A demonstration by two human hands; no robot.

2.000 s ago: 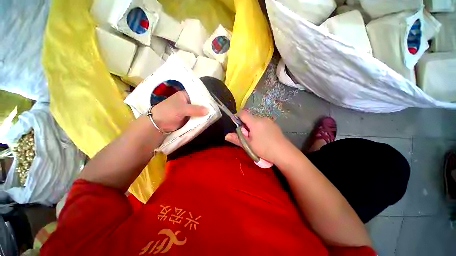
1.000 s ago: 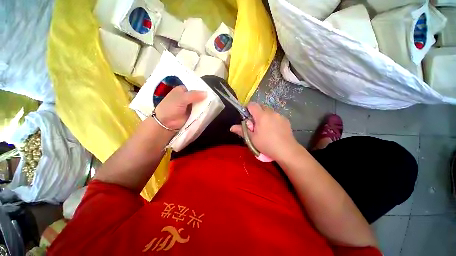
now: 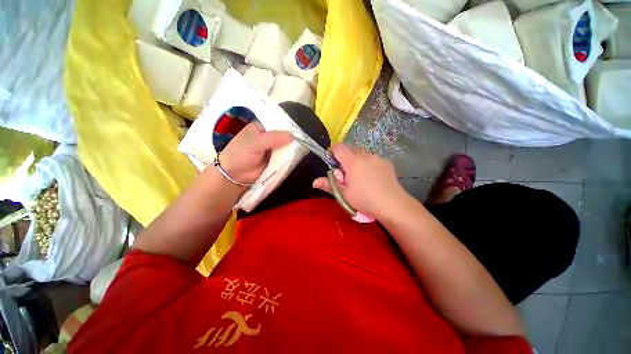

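A white square workpiece [image 3: 209,117] lies tilted over the lap. Its face bears a round dark blue and red emblem [image 3: 227,124], partly covered by my fingers. My left hand [image 3: 248,153] grips the workpiece on its near side, thumb towards the right edge. My right hand [image 3: 361,178] holds the scissors [image 3: 337,189] by the pink and greenish handles. The blades point up and left and lie against the workpiece's right corner. They look nearly closed; whether they touch a thread cannot be told.
An open yellow sack [image 3: 114,114] with white blocks [image 3: 163,72] is in front. A white sack [image 3: 484,93] with more blocks is at the upper right. Tiny clippings [image 3: 387,124] lie on the floor between them. A small sack of beige lumps [image 3: 76,221] is at the left.
The scissor blades were apart one second ago and now look nearly closed at the workpiece's right corner. The right hand has moved slightly left. The left hand keeps its grip.
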